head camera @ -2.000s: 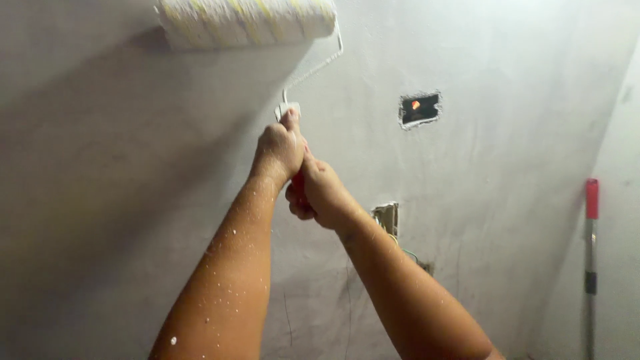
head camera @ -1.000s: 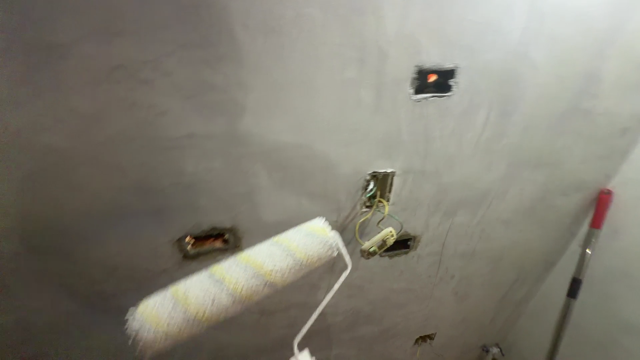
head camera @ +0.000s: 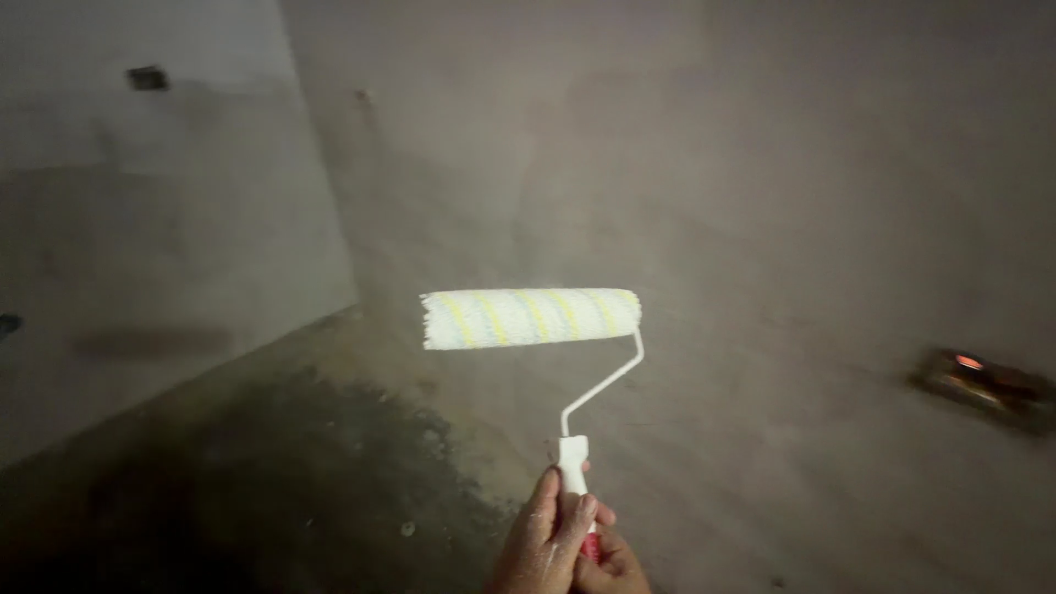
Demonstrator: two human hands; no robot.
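A paint roller with a white, yellow-striped nap sleeve is in the middle of the view, its sleeve roughly level. A bent white wire frame runs from the sleeve's right end down to a white and red handle. Around the handle my left hand is closed, with pale specks on its skin. My right hand grips the red lower part, close beside the left and partly behind it. Whether the sleeve touches the wall behind it cannot be told.
Grey plastered walls meet in a corner at the left. A rough recessed box opening with something orange inside is at the right. Another dark opening is in the left wall. Dark floor lies at the lower left.
The view has swung left to the corner. Both hands, out of sight one second ago, are again in view on the handle. The roller sleeve, tilted then, is now nearly level.
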